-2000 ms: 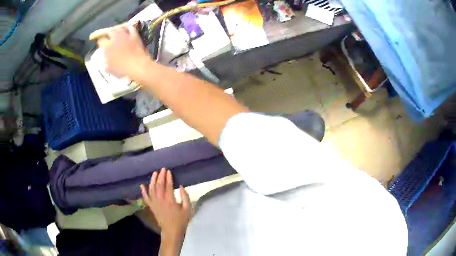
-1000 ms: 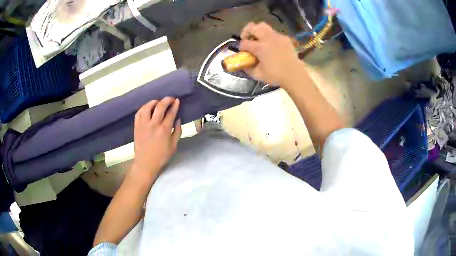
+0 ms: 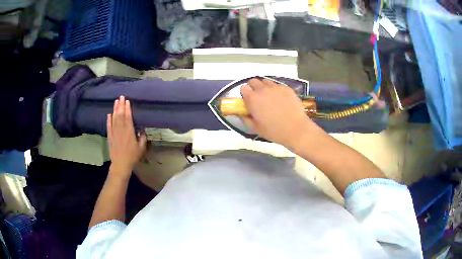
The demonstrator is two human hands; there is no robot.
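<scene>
A dark purple-grey trouser leg point(image 3: 167, 95) lies lengthwise along the padded arm board point(image 3: 372, 114), bunched in folds at its left end. A dark seam line runs along its middle. My right hand point(image 3: 273, 111) is closed on the yellow-brown handle point(image 3: 233, 106) of the steam iron point(image 3: 234, 93). The iron sits over the cloth with its pointed tip to the left. My left hand point(image 3: 121, 134) lies on the near edge of the cloth, fingers extended and fingertips near the seam; whether it grips the cloth cannot be told.
A blue line and a yellow ribbed hose point(image 3: 349, 111) run right and up from the iron. Cream panels point(image 3: 243, 58) show beyond and below the board. A blue crate point(image 3: 109, 30) stands at upper left, a grey side table point(image 3: 324, 38) beyond. Light-blue sheeting point(image 3: 440, 66) hangs at right.
My right hand brought the iron from the side table over to the board and onto the trouser leg. My left hand now lies farther left along the cloth. The view has shifted and levelled.
</scene>
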